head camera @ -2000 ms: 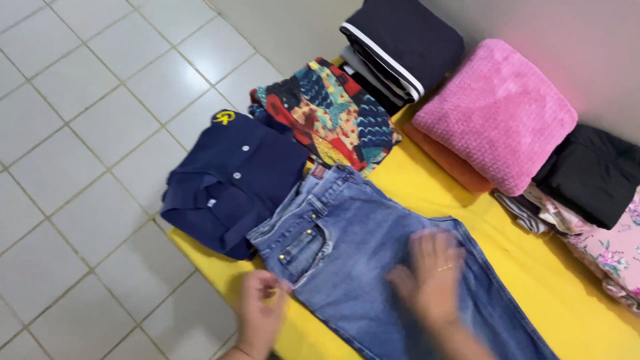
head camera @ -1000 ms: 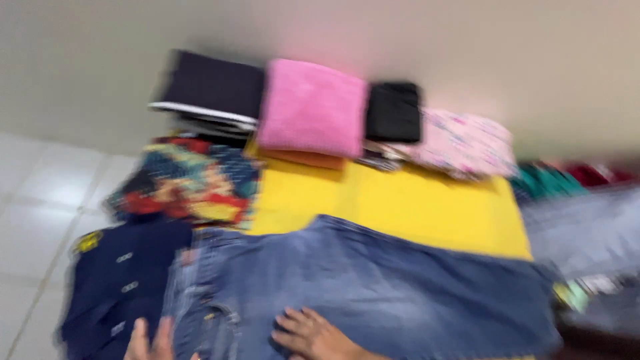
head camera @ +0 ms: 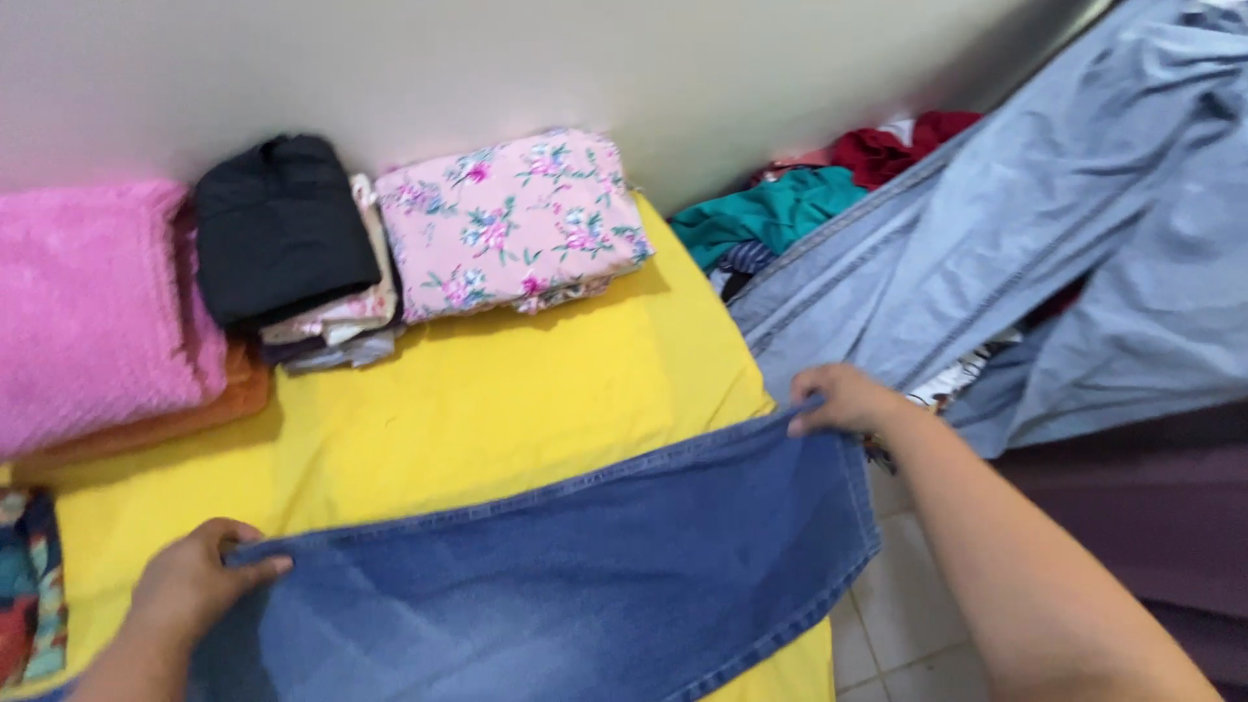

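Blue denim jeans (head camera: 546, 575) lie across a yellow cloth-covered surface (head camera: 468, 409), with one leg stretched toward the right. My left hand (head camera: 200, 585) pinches the upper edge of the leg at the lower left, thumb and fingers on either side of the denim. Near the hem, my right hand (head camera: 843, 400) grips the same edge at its right corner, by the edge of the yellow surface. The waist part of the jeans is out of view.
Along the wall stand a pink plush blanket (head camera: 88, 312), black folded clothing (head camera: 283, 234) and a folded floral cloth (head camera: 512, 219). Right of the yellow surface, light blue jeans (head camera: 936, 244) drape over a clothes heap with a teal garment (head camera: 780, 210). Patterned cloth (head camera: 39, 585) lies lower left.
My right hand, earlier flat on the jeans, now grips the hem corner. My left hand has taken hold of the leg's upper edge. The view has swung right.
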